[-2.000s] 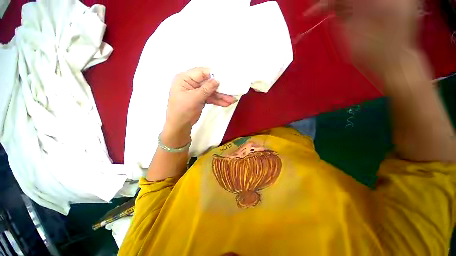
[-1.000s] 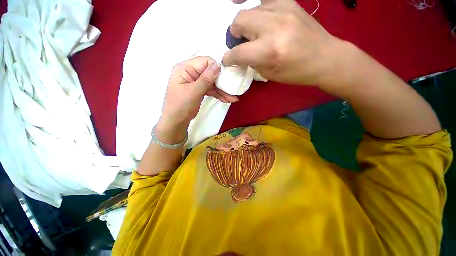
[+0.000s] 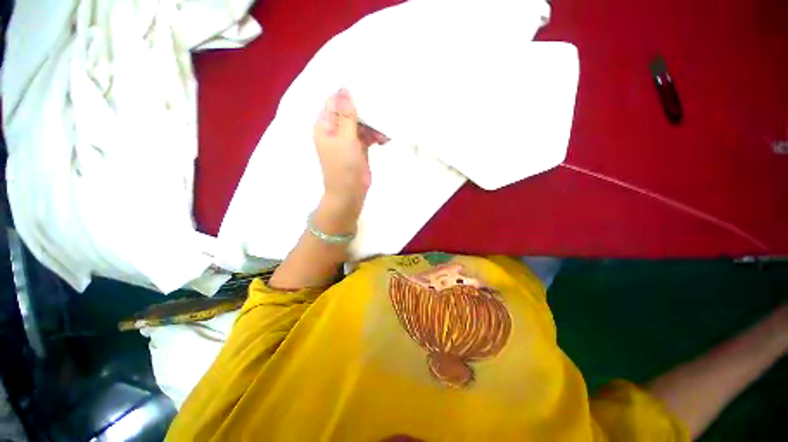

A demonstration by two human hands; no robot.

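The white garment piece (image 3: 518,104) lies spread on the red table under my left hand. My left hand (image 3: 347,142) pinches the cloth near its middle, thumb and fingers together; what is at the fingertips is too small to tell. A thin pale thread (image 3: 639,187) runs from the cloth's right corner across the red cloth to the table's front edge at the right. My right hand is out of the picture; only the blurred right forearm (image 3: 734,367) shows at the lower right, stretched outward. No needle can be seen.
A large crumpled white garment pile (image 3: 104,129) lies at the left and hangs over the table edge. Dark thread snips (image 3: 666,91) lie on the red table cloth (image 3: 484,229) at the upper right. Pale thread scraps (image 3: 779,148) are at the far right edge.
My right hand has moved from the cloth by my left hand out past the right edge. The thread now stretches rightward. The view has shifted, and the snips show fully.
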